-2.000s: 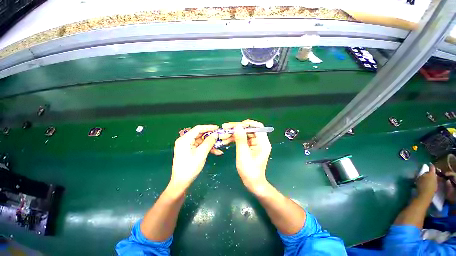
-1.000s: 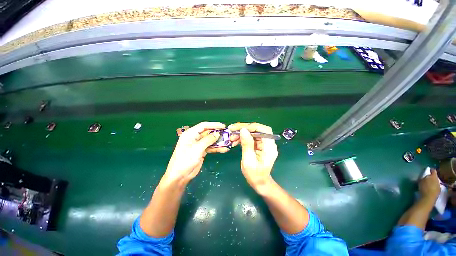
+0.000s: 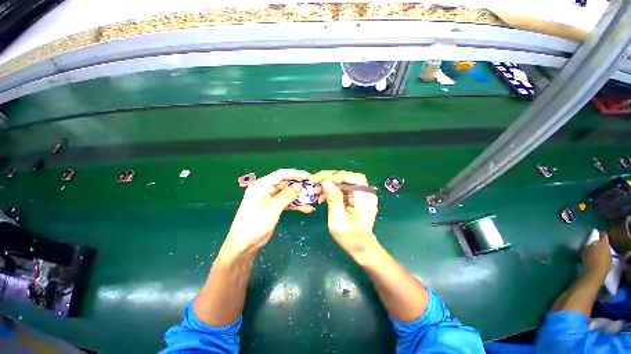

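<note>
My left hand [image 3: 266, 200] holds a small round electronic module [image 3: 303, 193] in its fingertips, above the green bench. The module shows dark, silver and white patches. My right hand [image 3: 351, 207] grips a slim grey tool [image 3: 360, 188], possibly tweezers, between thumb and fingers. Its back end points right. Its front end is at the module's right side, and its tip is hidden by the fingers. The two hands are close together at the module.
Modules lie spaced along the green bench [image 3: 180, 242], one reddish [image 3: 246, 180], one dark [image 3: 394, 184]. A wire spool [image 3: 484, 234] stands right. A metal post [image 3: 512, 124] slants at right. A black fixture [image 3: 52, 276] is at left. Another person's hand [image 3: 596, 259] is at far right.
The module's patterned face shows more clearly between my fingers than two seconds ago. The tool looks darker and has tilted slightly. The modules on the bench have shifted slightly left in view.
</note>
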